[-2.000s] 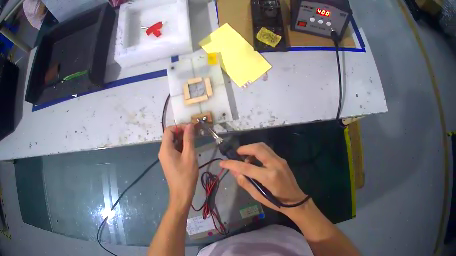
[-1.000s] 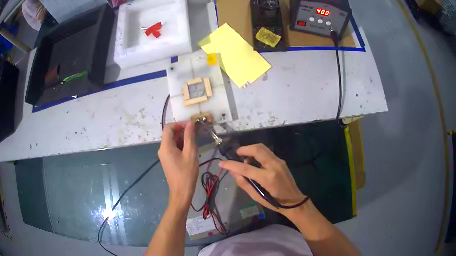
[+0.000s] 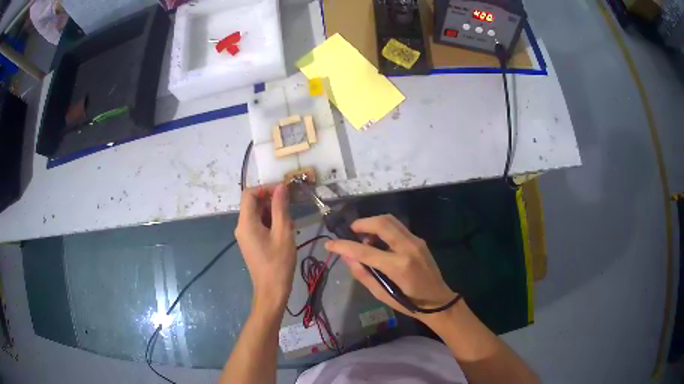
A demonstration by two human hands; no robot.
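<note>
My right hand (image 3: 394, 259) holds the black soldering iron (image 3: 342, 225), its metal tip pointing up and left at the small brown block (image 3: 301, 175) on the near edge of the white soldering jig (image 3: 264, 161). My left hand (image 3: 264, 236) is at the bench edge beside the block, thumb and finger pinched near a small reddish piece, perhaps a wire end; the fingers partly hide it. A small shiny part sits on the block by the iron tip. The square wooden frame (image 3: 295, 136) lies farther back on the jig.
Red and black test leads (image 3: 315, 281) lie on a grey box below the bench edge. A yellow sheet (image 3: 352, 82), iron stand (image 3: 401, 34), soldering station (image 3: 480, 26), white foam box (image 3: 180, 82) and black tray (image 3: 142, 94) are farther back. A black cord (image 3: 508, 120) hangs at right.
Both hands keep nearly the same pose at the brown block. The whole view has shifted very slightly.
</note>
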